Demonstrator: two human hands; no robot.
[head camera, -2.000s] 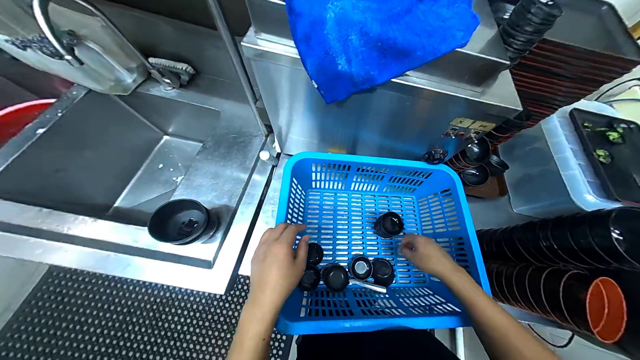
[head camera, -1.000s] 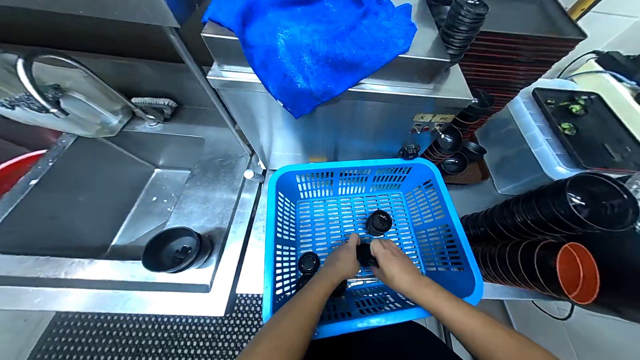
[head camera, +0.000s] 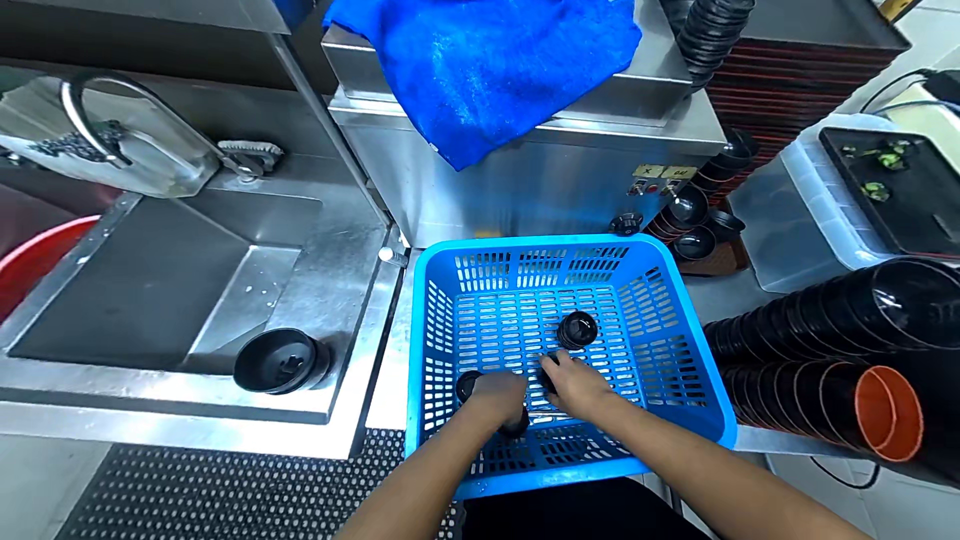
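A blue plastic basket (head camera: 570, 241) holds several small black cups. One small black cup or short stack (head camera: 577, 330) stands near its middle, just above my right hand. My right hand (head camera: 574, 382) grips a small black cup (head camera: 548, 373) with thumb and fingers. To the left, my left hand (head camera: 501, 396) is low in the basket, over small dark cups; one black cup (head camera: 466, 384) shows at its left side and another dark one (head camera: 514, 426) below it. The fingers of my left hand are hidden, so its hold cannot be told.
At left is a steel sink (head camera: 150, 300), with black bowls (head camera: 276, 361) on its rim. A steel machine (head camera: 525, 187) under a blue cloth (head camera: 495, 67) stands behind the basket. Stacked black bowls (head camera: 810, 307) and orange-lined bowls (head camera: 889, 412) lie at right, near a clear plastic bin (head camera: 787, 217).
My hands came together near the basket's middle one second ago and are now apart, the left hand back over the cups at the left. The view has shifted somewhat.
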